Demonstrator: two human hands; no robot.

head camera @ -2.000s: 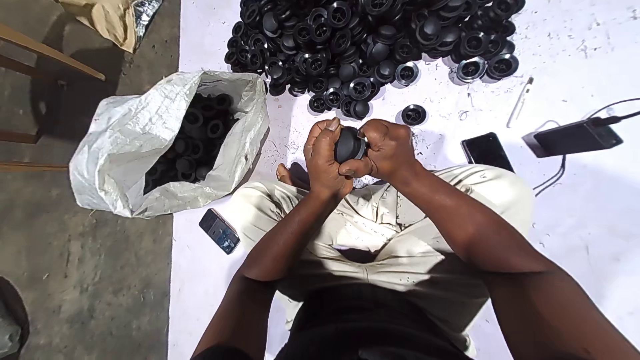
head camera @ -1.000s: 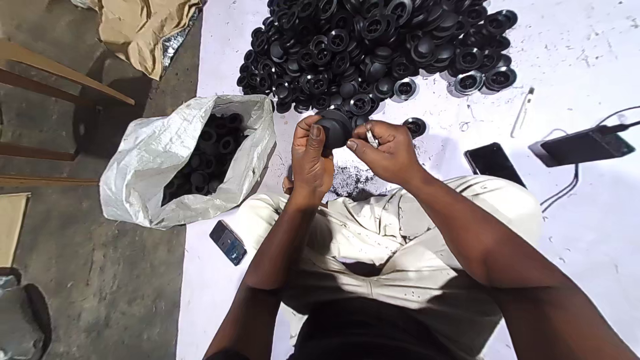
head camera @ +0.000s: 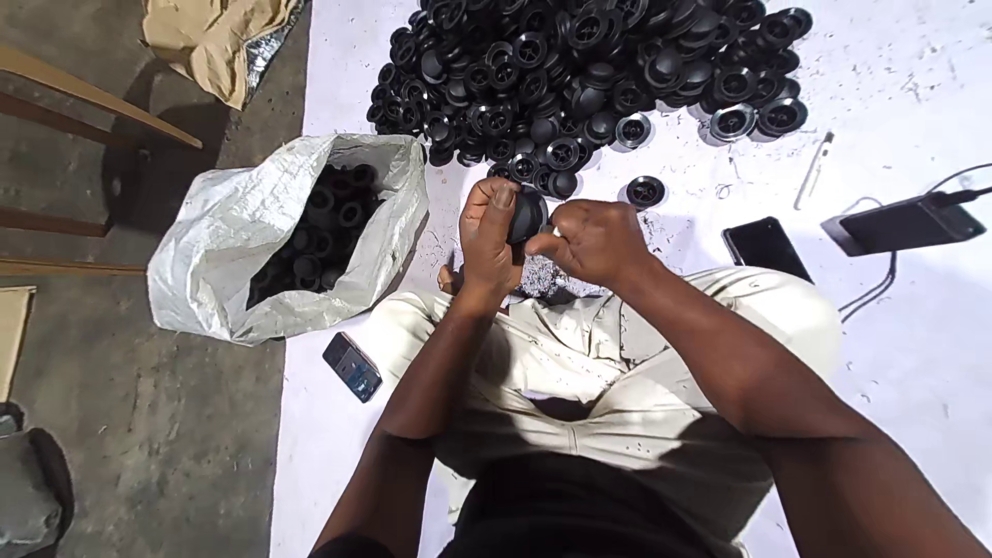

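Observation:
My left hand [head camera: 490, 232] grips a round black plastic part [head camera: 528, 215] by its edge, with the thumb across its near side. Against the right edge of that part is my right hand [head camera: 593, 239], its fingers curled on a small whitish tool [head camera: 553, 232] that is mostly hidden. Beyond both hands lies a big heap of similar black round parts [head camera: 542, 85]. One loose black part [head camera: 645, 191] rests on the white sheet just right of the heap's near edge. Dark shavings lie between my legs below the hands.
A white woven sack [head camera: 232, 232] holding black parts stands at the left. A phone [head camera: 353, 366] lies by my left knee, another [head camera: 767, 248] by my right. A black device with cables [head camera: 903, 225] and a white pen-like tool [head camera: 814, 170] are at the right. Wooden legs [head camera: 101, 93] stand far left.
Two seconds ago both hands were closed together around the black part. Now my right hand is at its edge with the whitish tool, which shows from one second ago.

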